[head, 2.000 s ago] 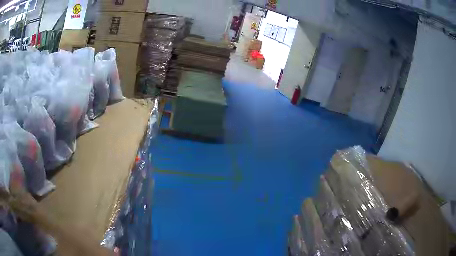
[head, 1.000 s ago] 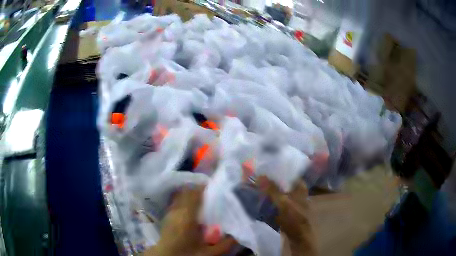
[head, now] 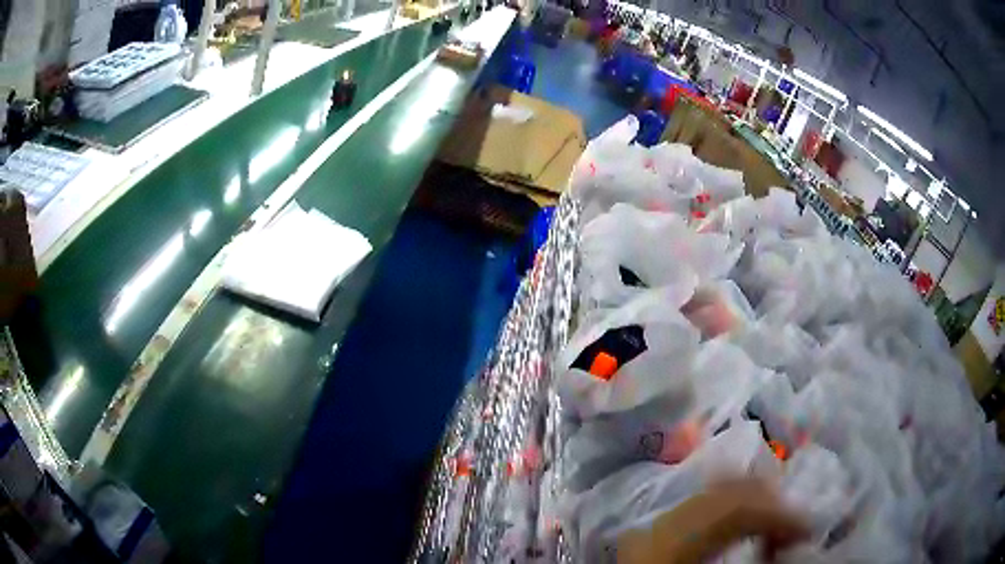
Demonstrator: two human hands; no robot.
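Many cloudy white filled bags (head: 661,259) stand packed close together on the right. In an open bag near their left edge, a black speaker (head: 626,344) shows with its orange strap (head: 603,365). Another orange strap (head: 778,449) shows further right. A blurred hand, seemingly my left hand (head: 716,527), is at the bottom edge over the nearest bags, cut off by the frame. Its fingers and any hold on a bag cannot be made out. My right hand is not in view.
A green conveyor belt (head: 165,435) runs along the left, carrying a stack of empty bags (head: 295,260) and a small dark item (head: 344,88) farther up. Blue floor (head: 369,364) lies between the belt and the wrapped stack side (head: 512,397). Brown cardboard (head: 512,138) lies beyond.
The view has swung left, bringing the belt and empty bags into sight. The filled bags now lie at the right. Two hands showed at the bags a second ago; now only one shows.
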